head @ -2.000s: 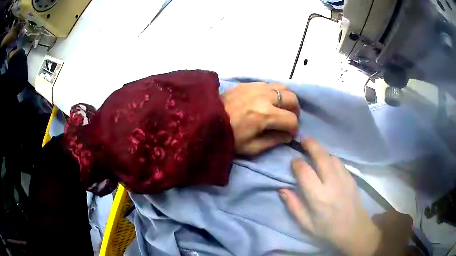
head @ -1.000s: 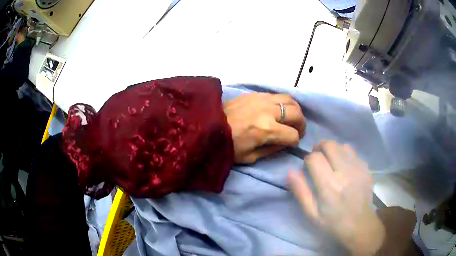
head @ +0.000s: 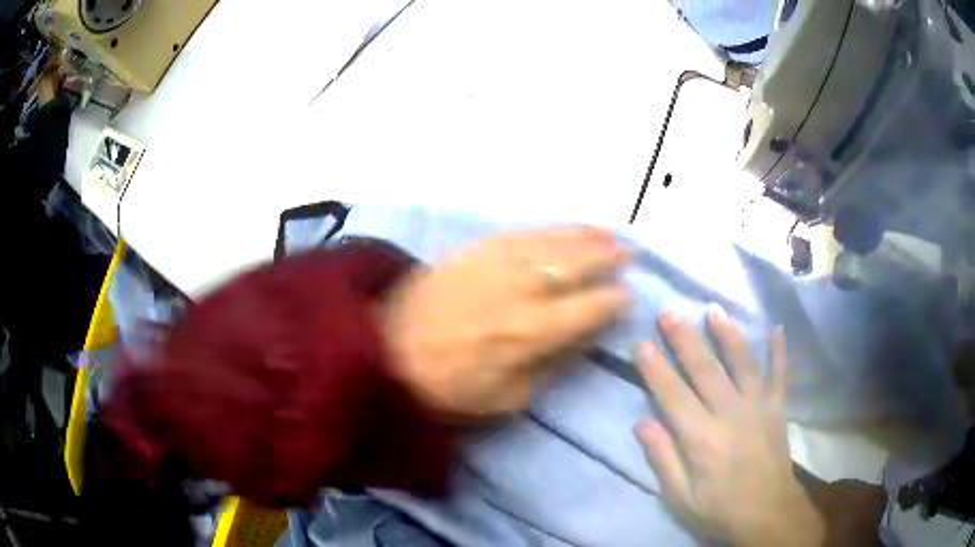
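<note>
The light blue garment piece (head: 577, 449) lies draped over the machine table and hangs over its near edge. A dark narrow strip runs along it between my hands, and a dark-edged corner shows at its upper left. My left hand (head: 513, 321), in a dark red sleeve, is blurred over the cloth; whether its fingers grip it I cannot tell. My right hand (head: 722, 427) lies flat on the cloth with its fingers spread. The sewing machine head (head: 823, 107) stands at the upper right, hazy, its needle area unclear.
A yellow basket (head: 251, 526) stands below the table's near left edge. A cream-yellow neighbouring machine (head: 139, 37) is at the upper left. A small switch plate (head: 113, 160) sits on the left table edge. Blue cut pieces (head: 727, 24) lie at the far side.
My left hand has moved left and slightly down, and is now blurred. My right hand has flattened with its fingers spread. A dark-edged corner of the garment now shows beyond the left sleeve.
</note>
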